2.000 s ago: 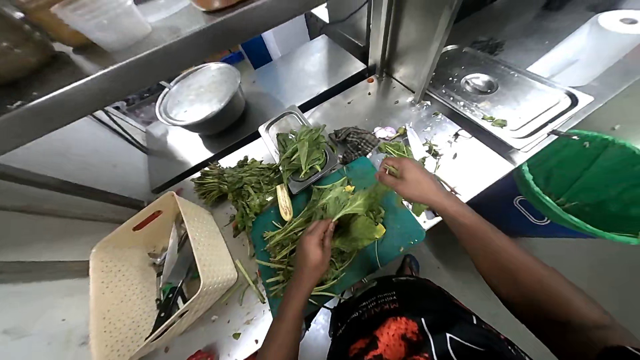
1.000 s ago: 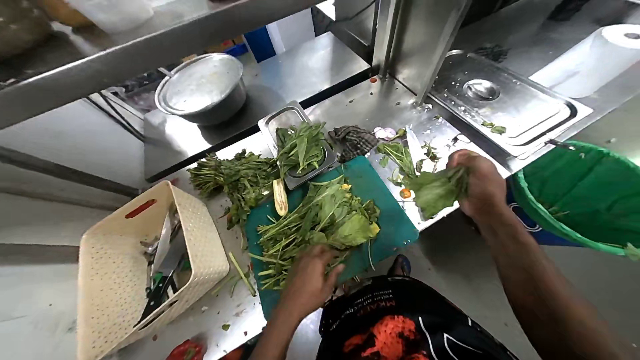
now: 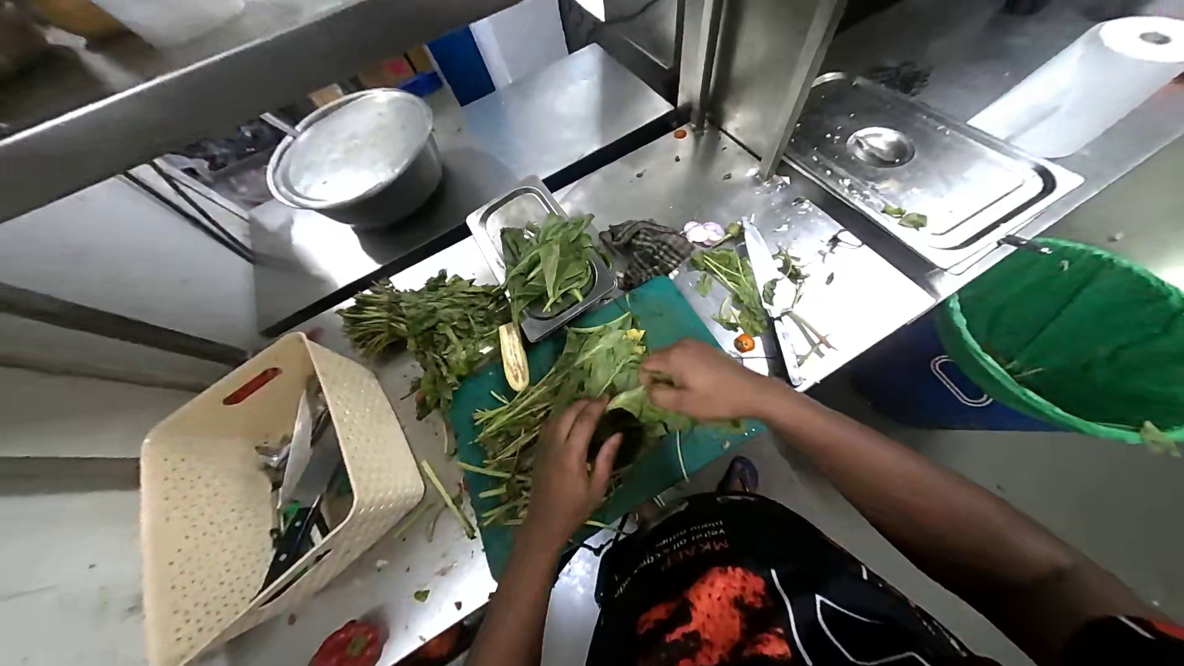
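Note:
A pile of leafy greens (image 3: 527, 435) with long stems lies on a green cutting board (image 3: 680, 310). My left hand (image 3: 573, 462) rests on the pile with its fingers spread, touching the leaves. Pinched in the fingers of my right hand (image 3: 698, 379) are leaves at the pile's right side. A steel pan (image 3: 499, 217) holding picked leaves (image 3: 555, 264) stands at the board's far edge. Beside it lie a halved pale vegetable (image 3: 513, 356) and another bunch of greens (image 3: 435, 324). To the right, a knife (image 3: 763, 264) lies among stems.
A cream plastic basket (image 3: 370, 435) with knives stands at the left. Behind are a lidded pot (image 3: 361, 157) and an overhead shelf (image 3: 231, 74). A cloth (image 3: 647, 250), a steel lid (image 3: 934, 176), a paper roll (image 3: 1073, 92) and a green-lined bin (image 3: 1064, 342) are farther right.
My right hand has moved from the right, where it held a bunch of leaves, back over the cutting board. My left hand has stayed at the pile.

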